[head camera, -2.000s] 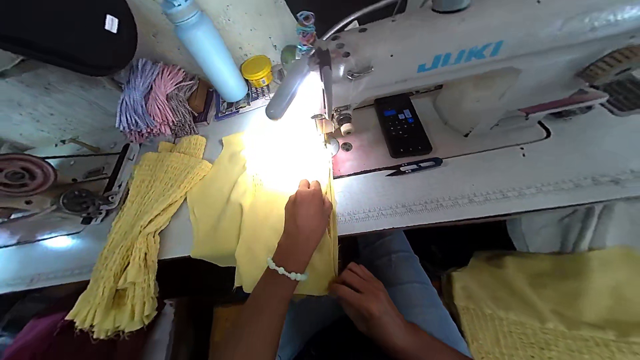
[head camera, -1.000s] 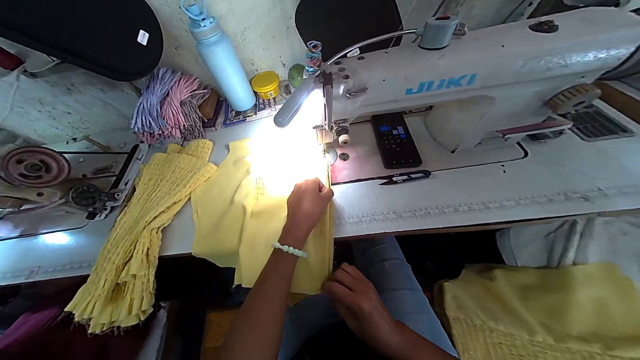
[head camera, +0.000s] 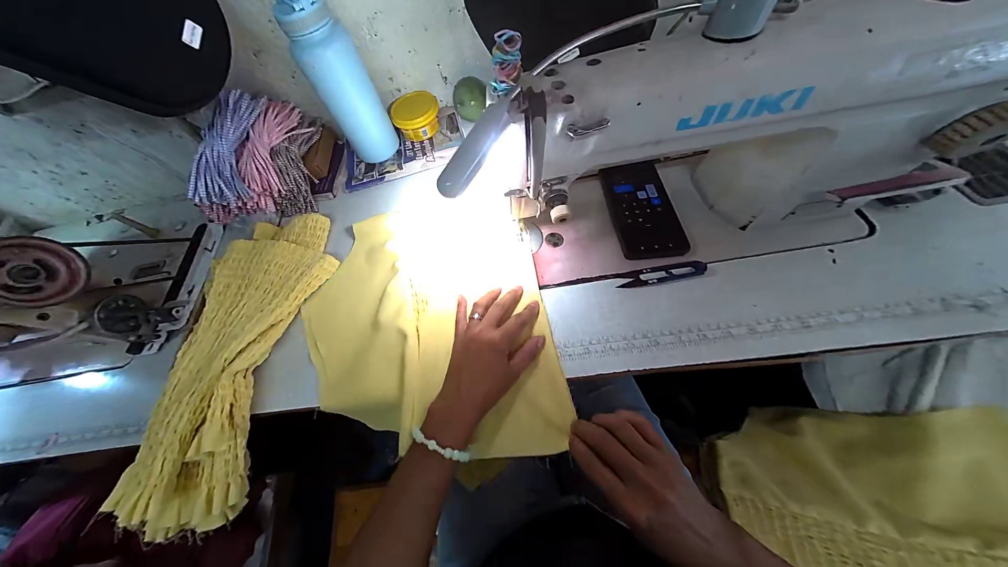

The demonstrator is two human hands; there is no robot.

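Yellow fabric lies on the white sewing table, its right edge running up to the needle area of a Juki sewing machine. My left hand, with a ring and a beaded bracelet, rests flat on the fabric below the presser foot, fingers spread. At the fabric's lower right corner, my right hand pinches the edge beyond the table's front. Glare from the machine's lamp hides much of the cloth near the needle.
Gathered yellow pieces hang over the table edge at left. Thread snips and a black phone lie right of the needle. Behind are a blue bottle, a yellow-lidded tub and bundled cords. More yellow fabric is at lower right.
My left hand has gone from bunched fingers to lying flatter and more spread on the fabric. My right hand stays at the lower right corner.
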